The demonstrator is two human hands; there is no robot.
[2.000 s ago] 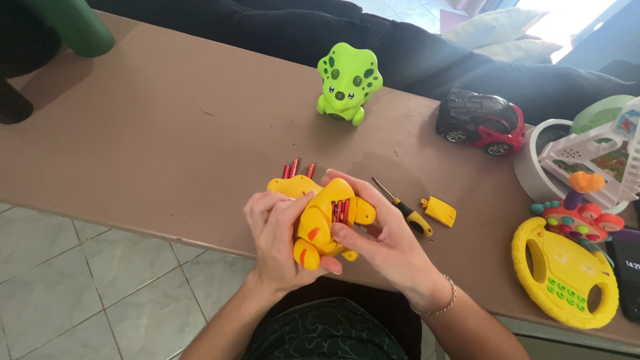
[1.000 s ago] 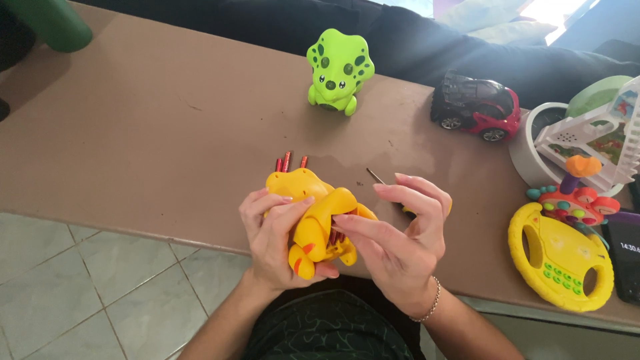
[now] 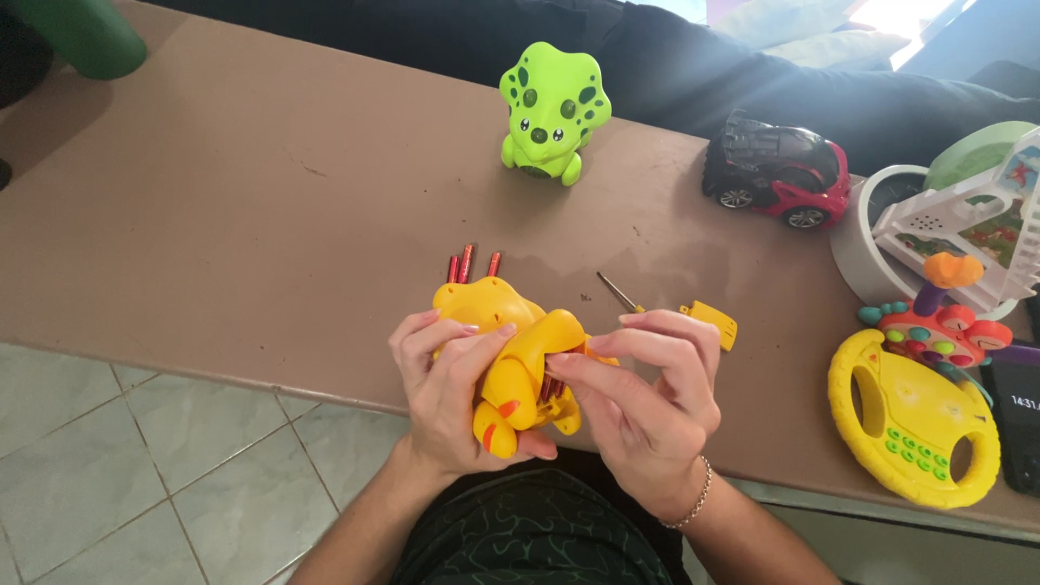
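My left hand grips a yellow plastic toy figure near the table's front edge. Red batteries show inside the toy's open compartment. The thumb and fingertips of my right hand are at that compartment; whether they pinch anything is hidden. Just beyond the toy lie several loose red batteries. A screwdriver lies behind my right hand, its handle mostly covered by the fingers. Beside it is a yellow battery cover, partly behind my fingers.
A green dinosaur toy stands at the far edge of the table. To its right are a red and black toy car, a white round container, a crab-like toy, a yellow toy steering wheel and a phone.
The toy has been tilted in my left hand, so its compartment faces more to the right. My right hand's fingers have lifted and spread from the toy's side, with the thumb side still at the compartment.
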